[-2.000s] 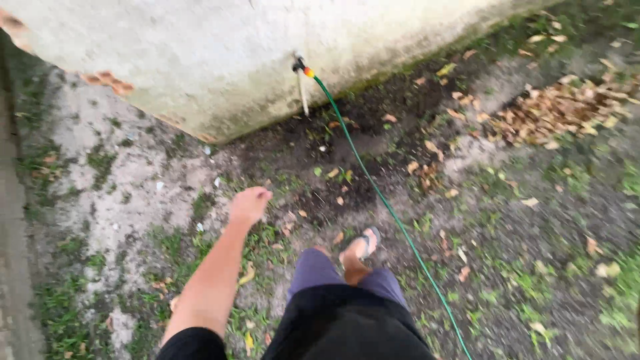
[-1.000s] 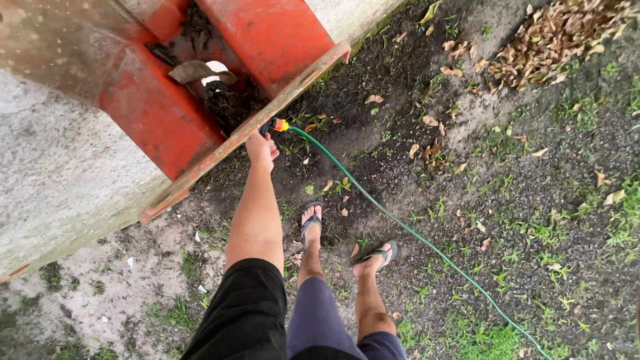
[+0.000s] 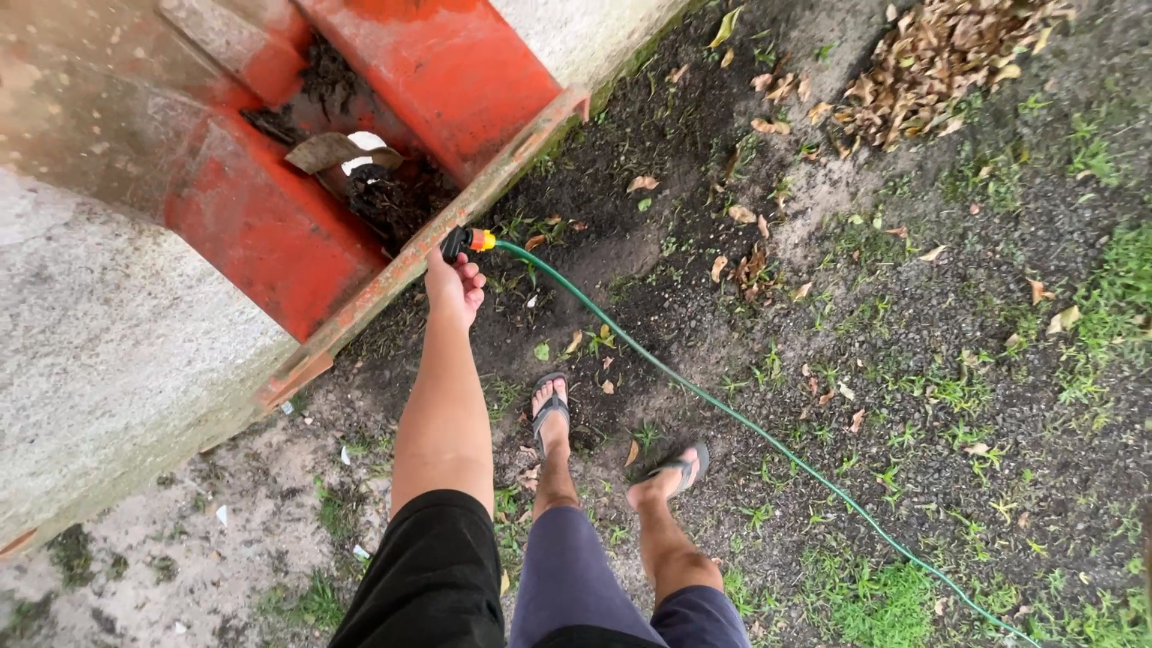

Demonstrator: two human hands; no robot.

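My left hand (image 3: 454, 286) reaches forward with its thumb and fingers closed on a black tap or hose fitting (image 3: 455, 243) at the outer face of the wall, just below its ledge. An orange and yellow hose connector (image 3: 482, 240) sticks out to the right of the black part. From it a green garden hose (image 3: 668, 371) runs down across the ground to the lower right. The fingers partly hide the black part. My right hand is out of view.
A red-painted basin (image 3: 270, 229) behind the ledge (image 3: 387, 279) holds dark debris and a brown and white piece. My sandalled feet (image 3: 551, 405) stand on patchy soil and grass. A pile of dry leaves (image 3: 945, 67) lies at the upper right, and a rough pale wall (image 3: 117, 342) at the left.
Two seconds ago my left hand was away from the wall and the fitting. It had closed on the black fitting by one second ago and remains there. The view has shifted to show the red basin.
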